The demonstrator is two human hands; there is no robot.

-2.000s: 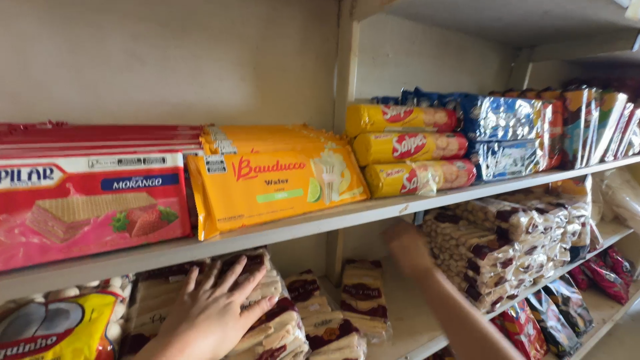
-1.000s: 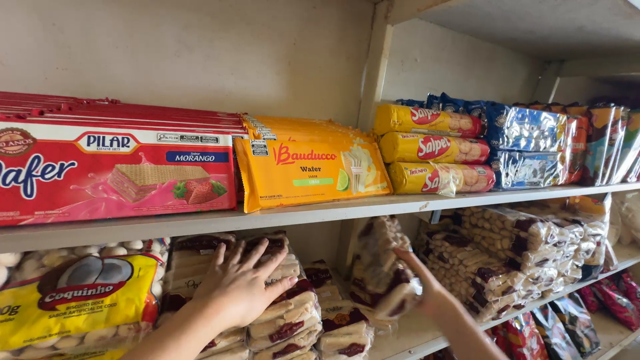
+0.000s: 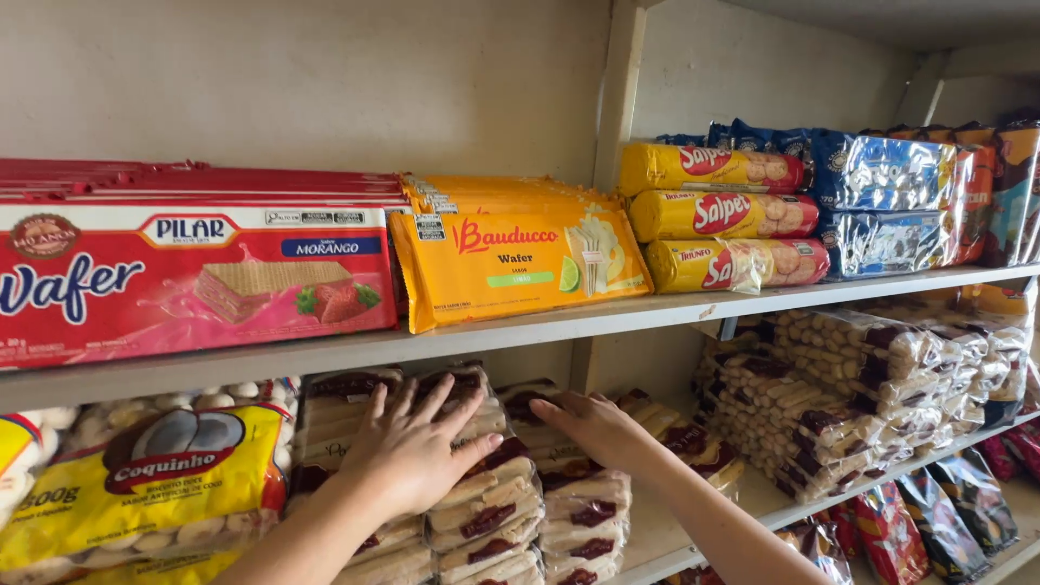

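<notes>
Stacks of clear-wrapped stick biscuits with dark red labels stand on the lower shelf. My left hand [image 3: 418, 451], fingers spread, rests on top of the left and middle stacks [image 3: 487, 520]. Over the stack just to its right [image 3: 585, 520] lies my right hand [image 3: 589, 426], palm down, its fingertips at the pack's top. Neither hand is closed around a pack. More packs of the same kind [image 3: 678, 435] lean behind my right wrist, partly hidden by the forearm.
The upper shelf edge [image 3: 520, 339] runs just above both hands, holding red wafer packs [image 3: 195, 284], yellow-orange wafer packs [image 3: 520, 268] and yellow biscuit rolls [image 3: 731, 215]. Bags of round coconut biscuits [image 3: 154, 479] stand at left; a larger pile of stick biscuits [image 3: 853, 398] is at right.
A second ago my right hand held a stick-biscuit pack to the right of the stacks; now it lies flat on a stack, no longer gripping one. My left hand stays on the stacks.
</notes>
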